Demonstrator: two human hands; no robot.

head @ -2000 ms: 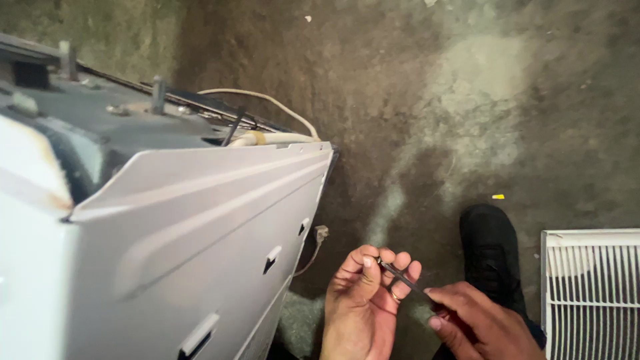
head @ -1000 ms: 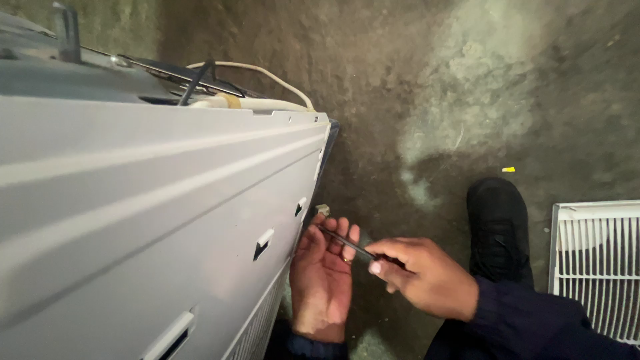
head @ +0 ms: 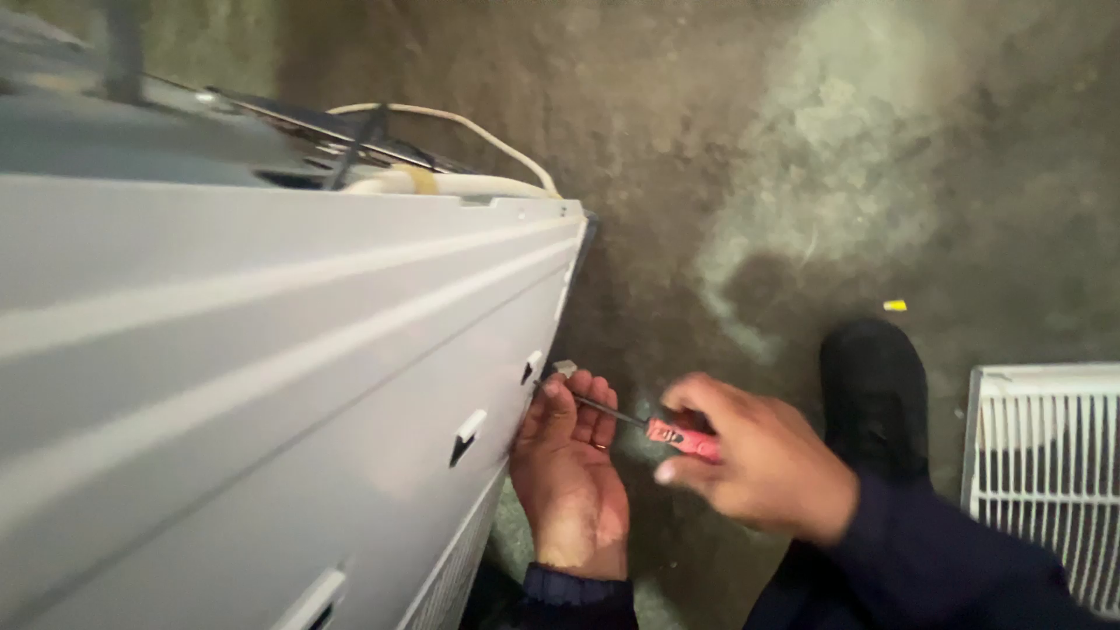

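A screwdriver [head: 684,439] with a pink-red handle and a dark shaft lies between my hands, its tip at the edge of a white sheet-metal appliance panel [head: 350,385]. My right hand [head: 759,457] is around the handle, blurred, fingers partly spread. Palm up, my left hand [head: 573,477] steadies the shaft near the tip with thumb and fingertips, close beside the panel's slots. Whether a screw sits at the tip cannot be made out. Just beyond my left fingertips is a small pale connector [head: 565,368].
A pale cable [head: 472,131] loops behind the panel's far corner. On the concrete floor [head: 647,175] lie a small yellow scrap [head: 895,305] and, at the right, a white louvred grille [head: 984,376]. A black shoe [head: 875,394] stands between the grille and my right hand.
Both hands have moved left to the panel edge; two seconds ago they were apart from it. My right hand's hold has loosened, so the pink-red handle shows. The view has shifted closer over the panel.
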